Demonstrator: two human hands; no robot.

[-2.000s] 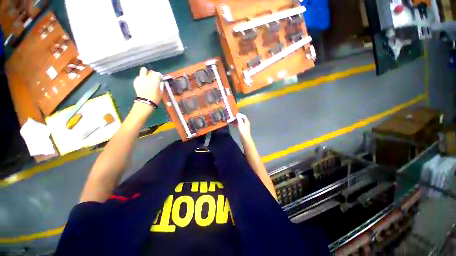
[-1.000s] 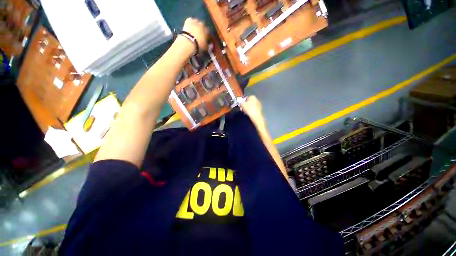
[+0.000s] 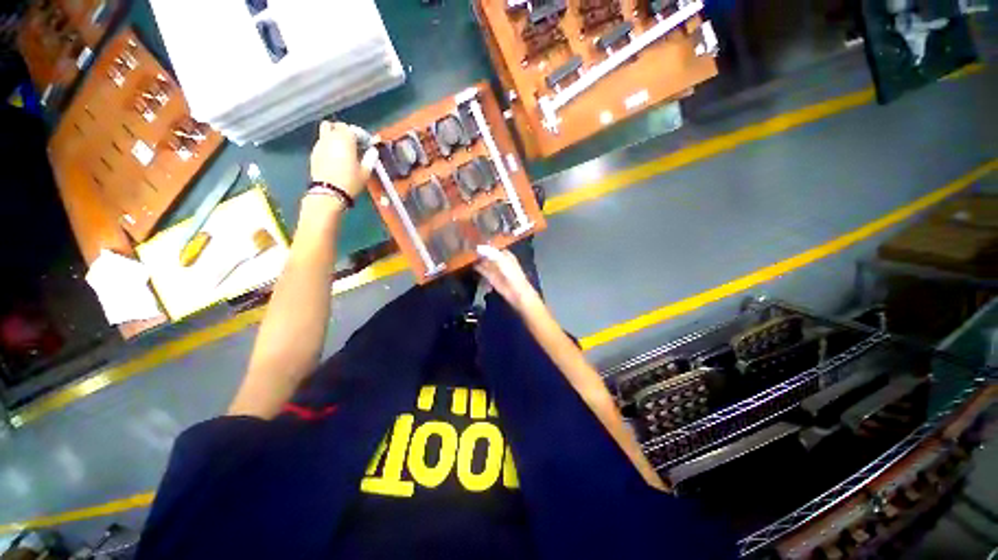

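A small orange-brown fixture board (image 3: 455, 186) with dark round parts in two rows and a silver-white clamp bar along each side is in front of my body, at the bench's near edge. My left hand (image 3: 340, 164) is at its upper left corner, fingers around the end of the left bar. My right hand (image 3: 503, 271) is at the lower edge, with fingertips against the board. Several dark parts sit in the board. The undersides of the board and of my fingers are hidden.
A white foam packing tray (image 3: 301, 93) is on the green bench (image 3: 432, 49) at the back. A larger loaded fixture (image 3: 613, 104) is right of it. Orange boards (image 3: 109, 164) and a yellow-edged sheet (image 3: 219, 263) with a yellow-handled tool (image 3: 194, 249) are left. A wire rack (image 3: 766, 405) is lower right.
My left hand has moved from the board's far edge back to its upper left corner. My right hand has moved from the right corner to the lower edge. The board is uncovered again.
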